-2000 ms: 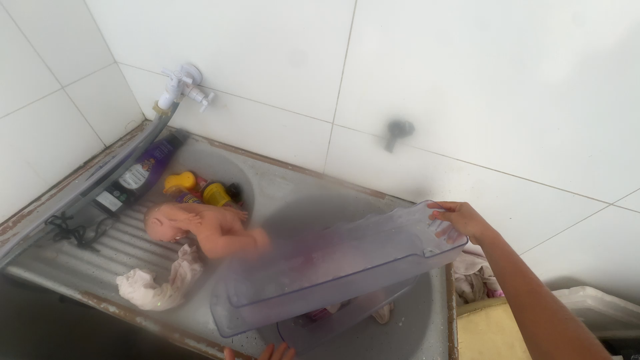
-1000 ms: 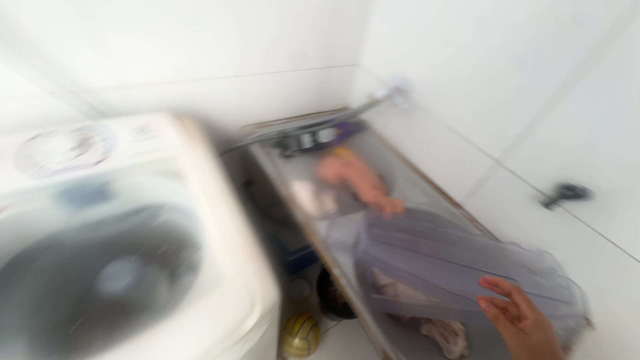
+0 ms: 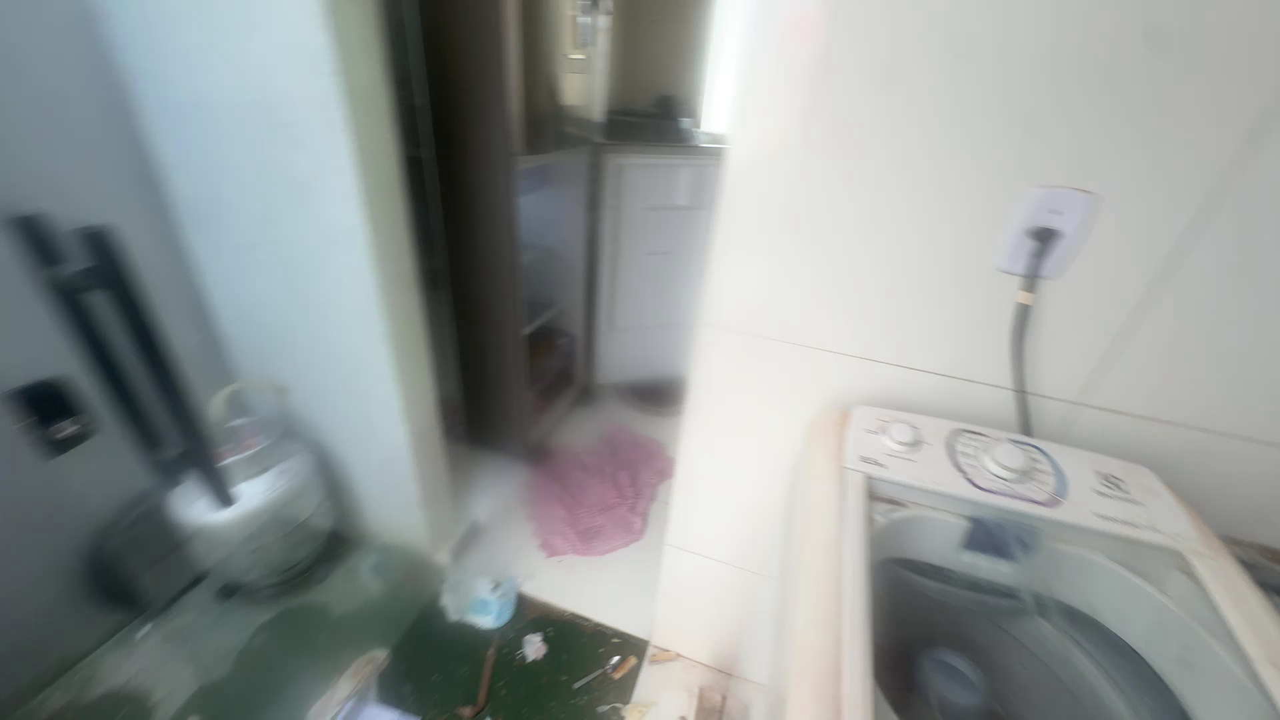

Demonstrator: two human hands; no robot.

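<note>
Neither of my hands is in the head view at this moment. A white top-loading washing machine (image 3: 850,580) stands at the lower right, its tub (image 3: 1010,640) uncovered and its control panel (image 3: 1000,460) with round knobs along the back. Above it, a dark plug and cord (image 3: 1020,350) hang from a white wall outlet (image 3: 1050,232). A pink cloth (image 3: 600,492) lies on the pale floor of the doorway. The picture is blurred, so small details are hard to tell.
At left a gas cylinder (image 3: 255,510) stands on the green floor (image 3: 350,620), near a grey door with a long dark handle (image 3: 130,350). A blue and white container (image 3: 480,600) and scattered debris lie near the threshold. A white cabinet (image 3: 655,260) stands beyond the doorway.
The view has swung far left, from the sink to the doorway. One second ago my right hand was by the clear plastic bin at the sink; hand and bin are now out of view.
</note>
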